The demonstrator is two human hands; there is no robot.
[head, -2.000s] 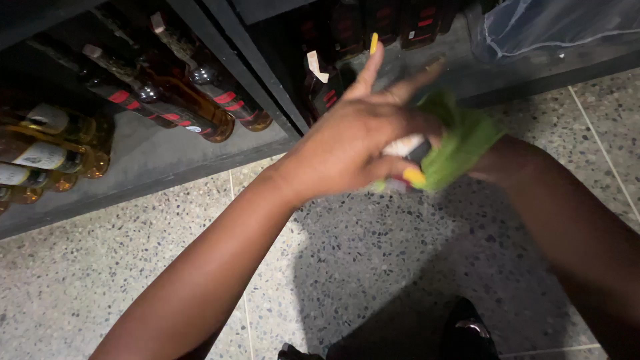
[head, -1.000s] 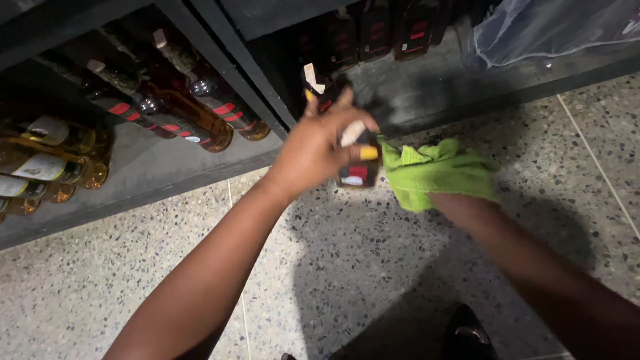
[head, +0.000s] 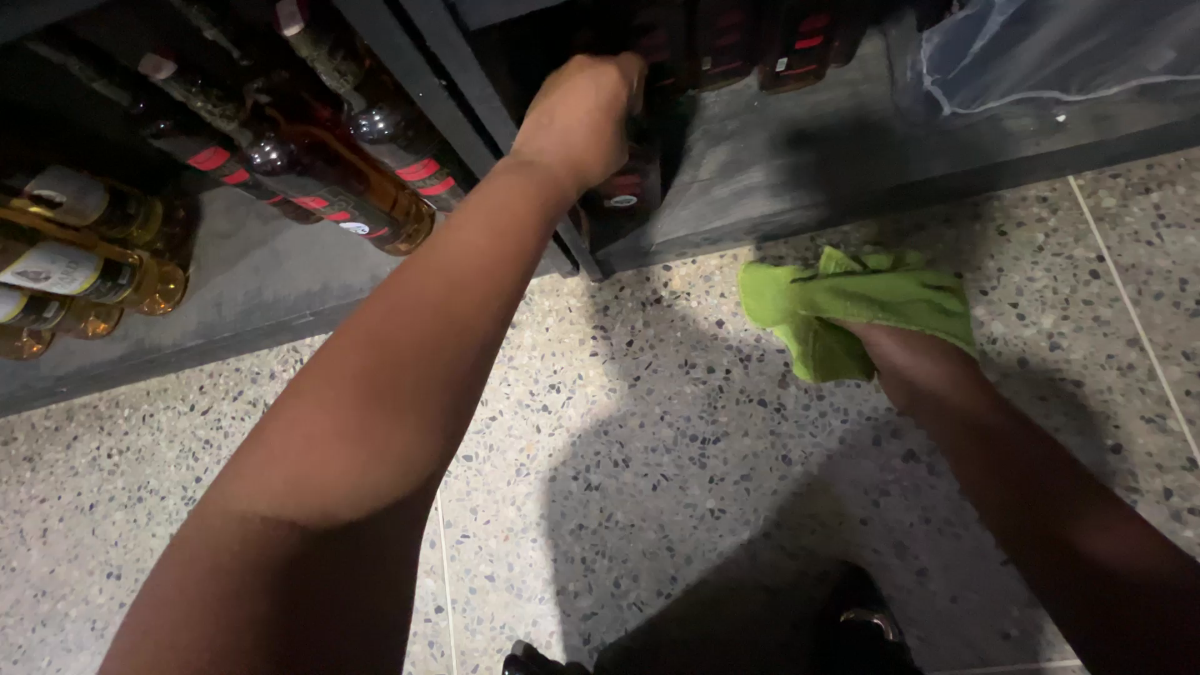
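Observation:
My left hand [head: 583, 117] reaches into the dark shelf compartment, its fingers curled at the upper part of a dark glass bottle [head: 626, 192] with a red and black label. That bottle stands on the shelf's bottom board near the divider; shadow and the hand hide its neck, and the fingertips are hard to see. A green cloth [head: 881, 295] is draped over my right hand [head: 905, 352], above the terrazzo floor in front of the shelf. The cloth covers the right hand's fingers.
Similar dark bottles [head: 797, 42] stand farther back in the compartment. Left of the grey divider [head: 450, 84] are amber bottles [head: 337, 178] and golden bottles [head: 70, 267]. Clear plastic sheeting [head: 1059, 52] lies on the shelf at right. A black shoe [head: 858, 619] shows at the bottom.
My left hand has moved from in front of the shelf into the compartment, with a bottle now at its near edge by the divider. The cloth in my right hand has moved away from the left hand.

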